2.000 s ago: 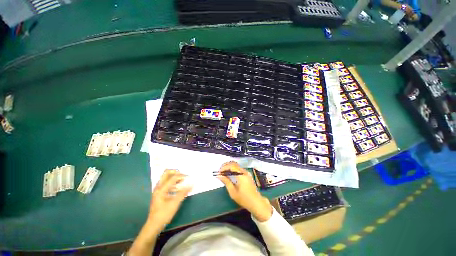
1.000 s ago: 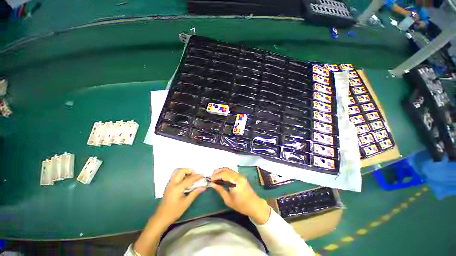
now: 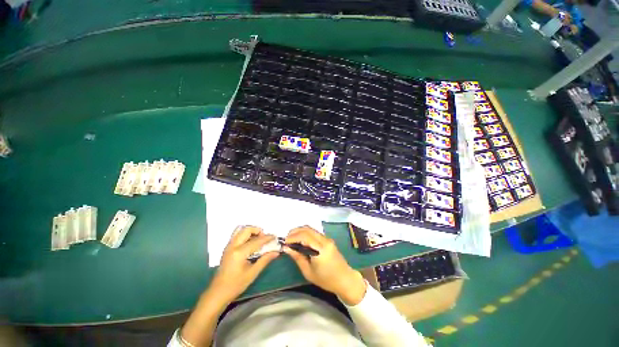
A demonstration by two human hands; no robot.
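My left hand (image 3: 243,261) holds a small white housing (image 3: 270,247), mostly hidden by the fingers, low over the white work paper (image 3: 227,213). My right hand (image 3: 319,256) is close beside it and grips dark tweezers (image 3: 303,249), whose tips are at the housing. Any small part at the tips is too small to tell. The black blister tray (image 3: 305,101) lies beyond my hands. Two modules with coloured marks lie on it, one crosswise (image 3: 294,144) and one more upright (image 3: 325,165). Its right column holds several coloured modules (image 3: 439,155).
Plain white housings lie in a row (image 3: 149,177), in a lower group (image 3: 74,227) and singly (image 3: 119,228) at left. A filled tray (image 3: 503,160) on cardboard lies at right. A carton with black contents (image 3: 415,271) and a blue bin (image 3: 541,235) are lower right. A person's hand shows upper right.
Since two seconds ago, my hands have come together and the tweezers have reached the housing in my left hand. Over the last second they have hardly moved; the view has shifted slightly.
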